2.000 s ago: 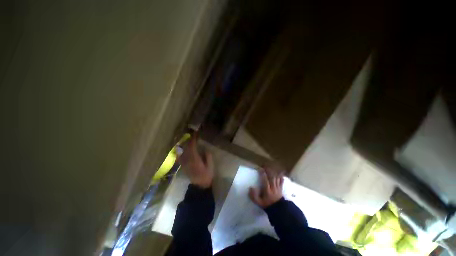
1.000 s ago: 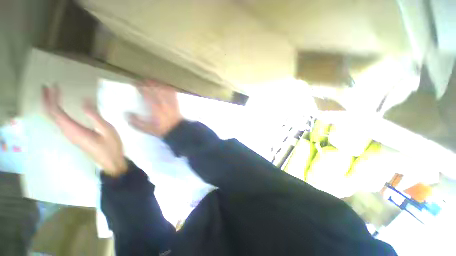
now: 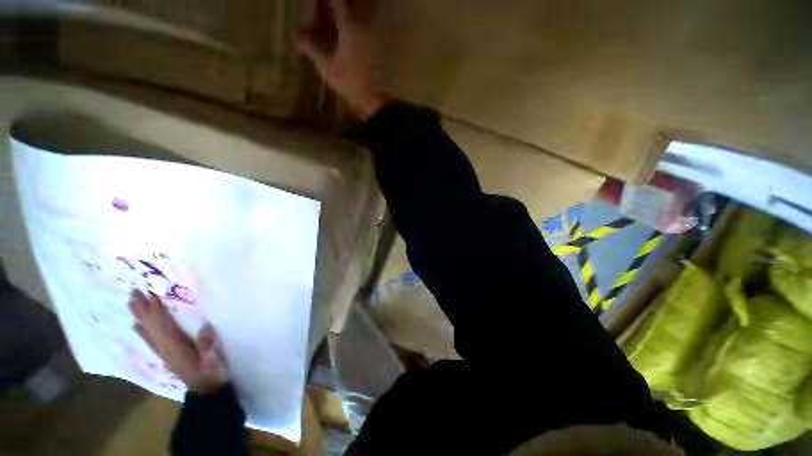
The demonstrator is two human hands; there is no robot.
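Observation:
A large white sheet [image 3: 258,258] with small dark and reddish marks lies on a brown carton [image 3: 345,209]. Its far left edge curls up. My left hand [image 3: 178,343] lies on the sheet near the marks, fingers spread, gripping nothing. My right hand [image 3: 343,53] is raised at the top of the picture, at the face of another brown carton [image 3: 165,53]. It is blurred and its fingertips are dark, so whether it holds anything is not clear.
Yellow woven sacks [image 3: 752,356] are piled at the lower right. Black-and-yellow floor tape [image 3: 592,254] shows between cartons. A large brown carton surface [image 3: 570,80] fills the upper right, with a white strip [image 3: 739,178] beside it. Clear plastic [image 3: 365,361] hangs below the sheet's carton.
The view has shifted, and the sheet now shows its marks. My right hand has left the sheet and reached up to the carton beyond. My left hand has come down onto the sheet.

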